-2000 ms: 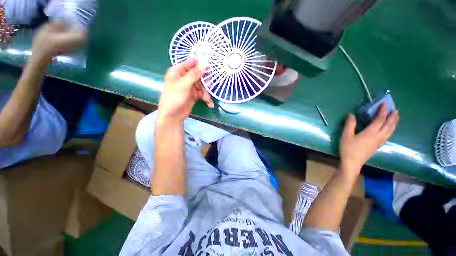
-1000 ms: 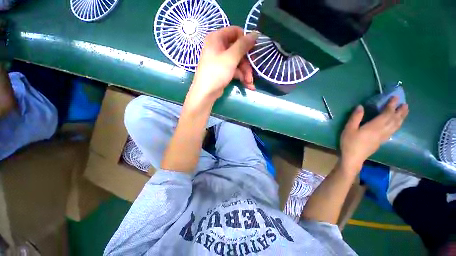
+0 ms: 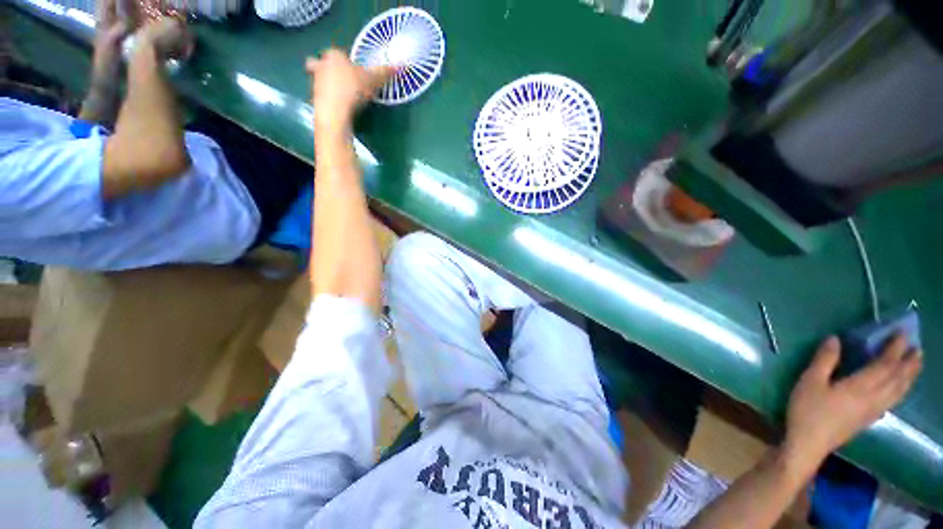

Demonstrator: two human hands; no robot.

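My left hand (image 3: pixel 346 88) is stretched over the bench, fingers apart. One finger or the thumb overlaps the lower left of a white fan grille (image 3: pixel 401 47); firm contact cannot be told. Two overlapping white fan grilles (image 3: pixel 538 145) lie to its right. My right hand (image 3: pixel 853 398) rests with spread fingers on the blue-grey hand switch (image 3: pixel 874 346), partly covering it. The bench press (image 3: pixel 817 134) stands at the upper right. A white ring-like part (image 3: pixel 653 196) and something orange-red show under its head.
A thin dark rod (image 3: pixel 768 328) lies on the green bench (image 3: pixel 465 258) left of the switch. A co-worker's arms (image 3: pixel 145 139) are at upper left. More white grilles (image 3: pixel 293 8) lie at the top edge. Cartons (image 3: pixel 155 341) and blue stool parts are below the bench.
The view has shifted, so the press appears further right. My left hand has left the grille at the press and moved left to another one. Two grilles now overlap mid-bench. My right hand stays on the switch.
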